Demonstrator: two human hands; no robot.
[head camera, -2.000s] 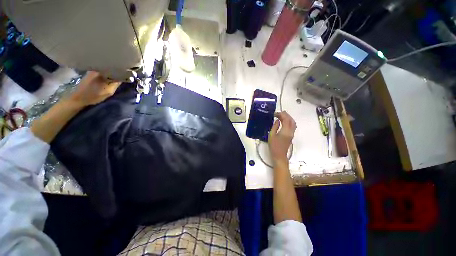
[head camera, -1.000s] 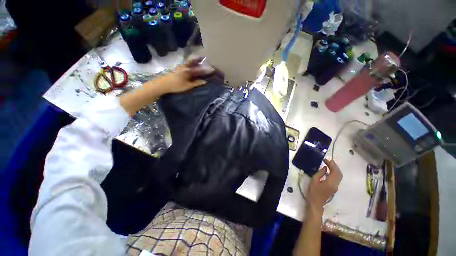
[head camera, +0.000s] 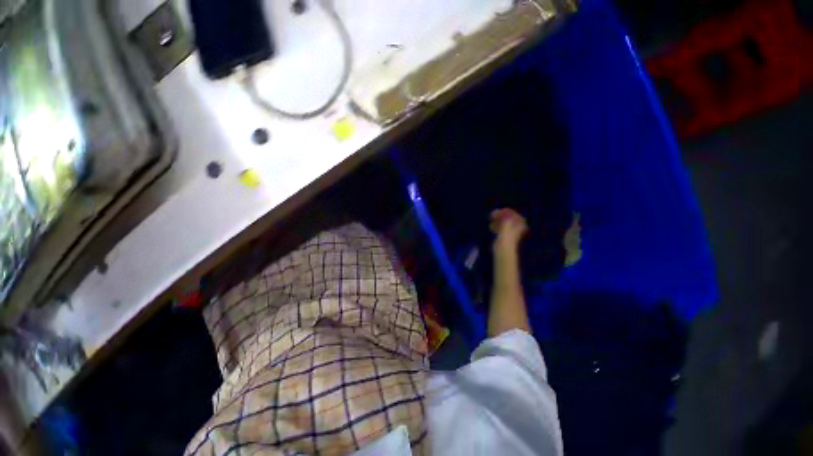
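My right hand (head camera: 509, 223) is small and blurred, reaching down below the table edge over dark material (head camera: 526, 151), which looks like black cloth lying in a blue cloth or bin (head camera: 615, 116). The fingers look curled, but I cannot tell whether they grip the dark material. My left hand is not in view. The black smartphone (head camera: 232, 37) lies on the white tabletop (head camera: 294, 156) at the upper left, with a pale cable (head camera: 346, 67) at its lower end. The black garment piece seen earlier on the machine is not in view there.
The metal machine bed (head camera: 111, 134) is at the left, cut off by the frame. The table's front edge (head camera: 258, 227) runs diagonally above my checked garment (head camera: 321, 356). Dark dots and yellow bits lie on the tabletop. A red crate-like object (head camera: 740, 67) is at the upper right.
The view has swung down and right. My right hand has left the phone and moved below the table edge. My left hand, the black garment piece and the machine head have left the view.
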